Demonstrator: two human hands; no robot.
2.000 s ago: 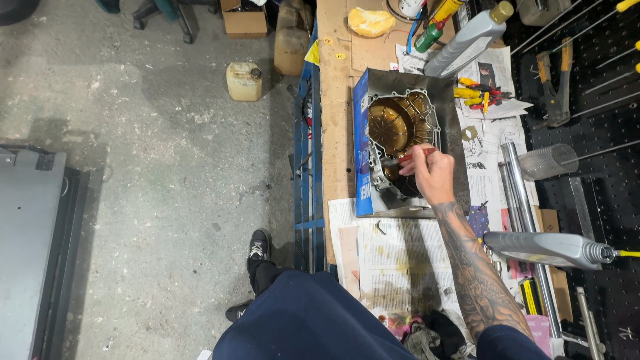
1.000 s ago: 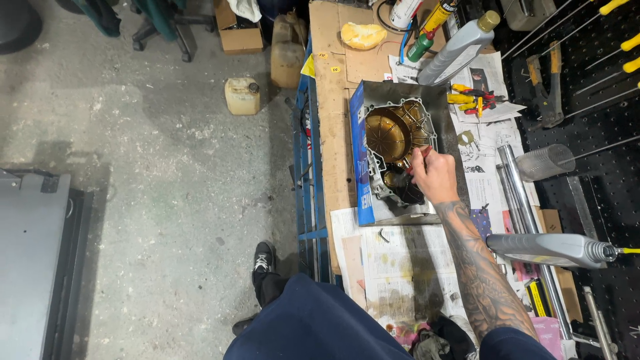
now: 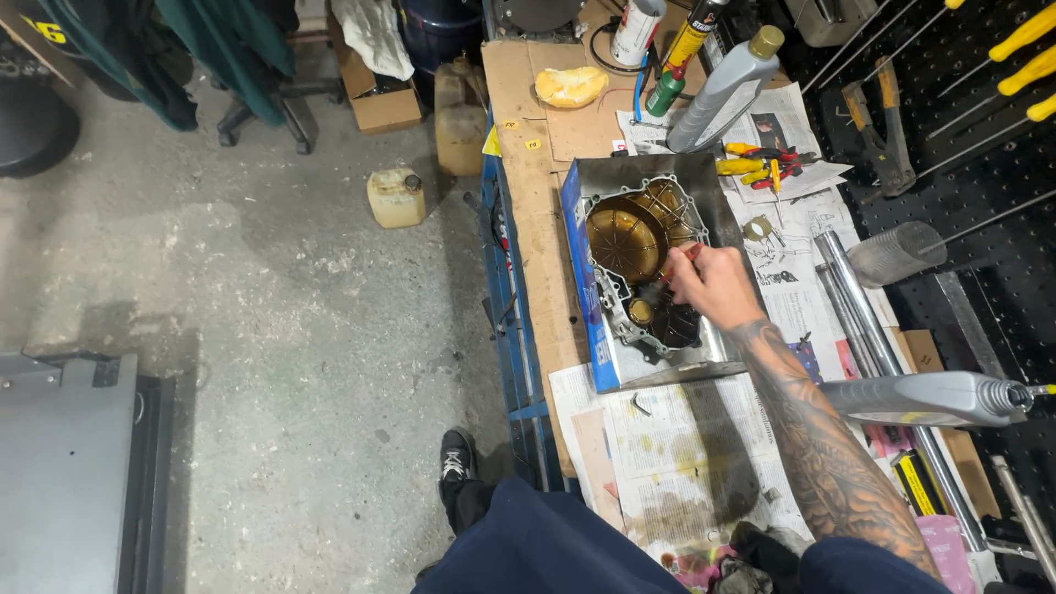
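A cast-metal engine cover (image 3: 652, 239), its inside brown and oily, lies in a rectangular metal tray (image 3: 726, 202) with a blue printed side. Over the cover's right part is my right hand (image 3: 711, 279), its fingers closed around a small red-handled tool (image 3: 681, 260), seemingly a brush. The tool's working end points into the cover and is hard to make out. Just below the hand, a round brass-coloured boss (image 3: 640, 311) shows inside the casting. My left hand does not appear in the view.
Oil-stained newspaper (image 3: 668, 462) covers the bench before the tray. Grey plastic bottles stand behind (image 3: 726, 91) and lie at right (image 3: 924, 398). Yellow-and-red pliers (image 3: 767, 165), metal tubes (image 3: 858, 305) and a yellow sponge-like piece (image 3: 571, 87) are around the tray. Rags (image 3: 742, 561) lie near my body.
My right hand stays over the cover with the red-handled tool, and has shifted slightly on it. The tray and cover have stayed in place.
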